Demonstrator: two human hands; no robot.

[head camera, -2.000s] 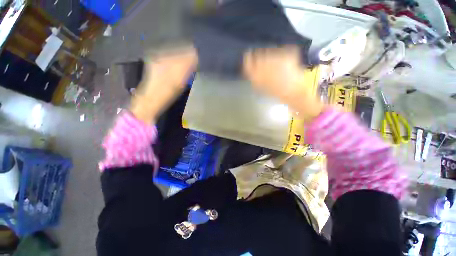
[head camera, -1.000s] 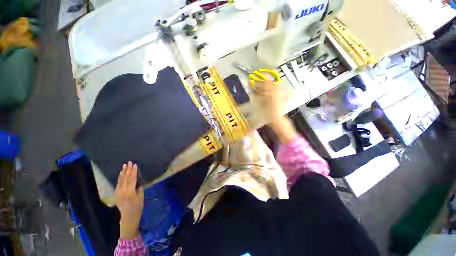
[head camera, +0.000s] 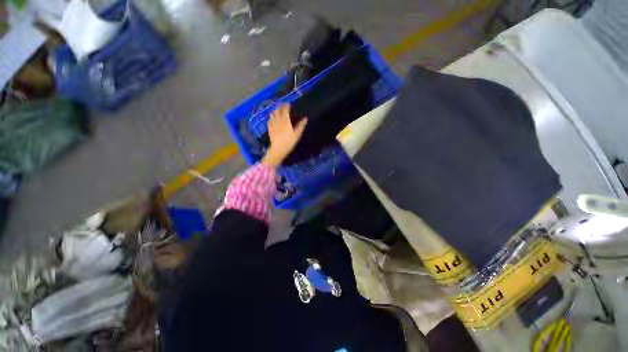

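Observation:
My left hand [head camera: 284, 135] is bare, with a pink sleeve. It is over the near-left part of the blue crate [head camera: 237, 124], fingers spread, beside the dark cloth pieces [head camera: 337, 96] inside; nothing is seen gripped. My right hand is not in view. A dark charcoal cut panel [head camera: 461, 158] lies flat on the pale sewing table [head camera: 396, 199], one edge near the yellow "PIT" tape [head camera: 492, 302]. The crate's contents under my hand are partly hidden.
Yellow scissors handles [head camera: 554, 337] and a small dark rectangle [head camera: 540, 301] lie by the tape. Another blue basket [head camera: 117, 69] is at upper left. Cloth heaps [head camera: 86, 299] lie at lower left. Cream lap cloth [head camera: 372, 265] is below the table edge.
The view has turned left toward the crate. My left hand has left the panel on the table and is over the crate. My right hand, seen near the scissors before, is out of view.

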